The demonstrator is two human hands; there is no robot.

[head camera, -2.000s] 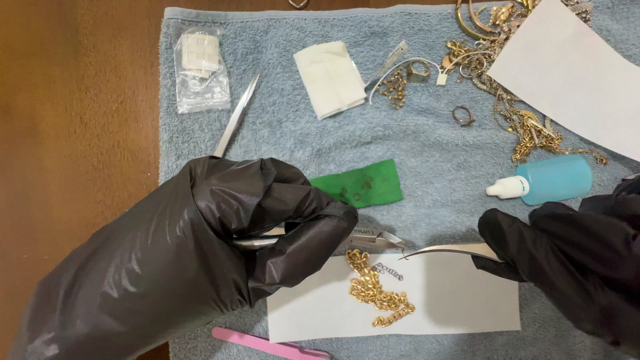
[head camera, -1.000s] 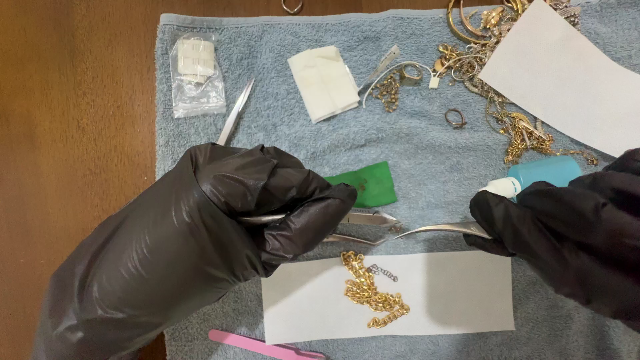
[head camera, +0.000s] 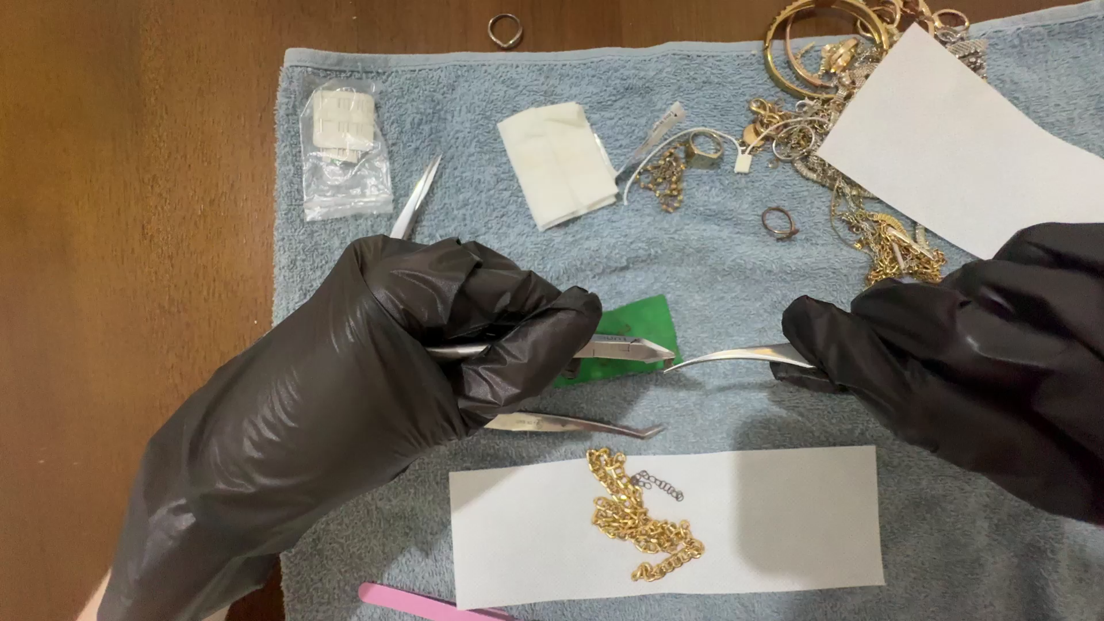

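Note:
My left hand (head camera: 483, 336), in a black glove, grips steel tweezers (head camera: 630, 348) over a green cloth piece (head camera: 655, 315). Black-gloved too, my right hand (head camera: 897, 354) holds curved metal tweezers (head camera: 742, 354). The two tips meet or nearly meet at a tiny item too small to identify. Below my left hand lie bent-tip tweezers (head camera: 561, 423), partly hidden by the glove. A gold chain (head camera: 642, 526) and a short dark chain piece (head camera: 660, 486) rest on a white paper strip (head camera: 802, 517).
On the blue towel (head camera: 690, 250) lie a plastic bag (head camera: 345, 185), folded white cloth (head camera: 561, 164), a pointed metal tool (head camera: 417, 198), tangled jewelry (head camera: 819, 129) under white paper (head camera: 949, 147), a small ring (head camera: 779, 222) and a pink stick (head camera: 414, 601). Another ring (head camera: 505, 31) is on the wooden table.
The tool tips in my hands have moved up from beside the paper strip to over the green cloth. The blue bottle seen earlier is now hidden. The view has shifted.

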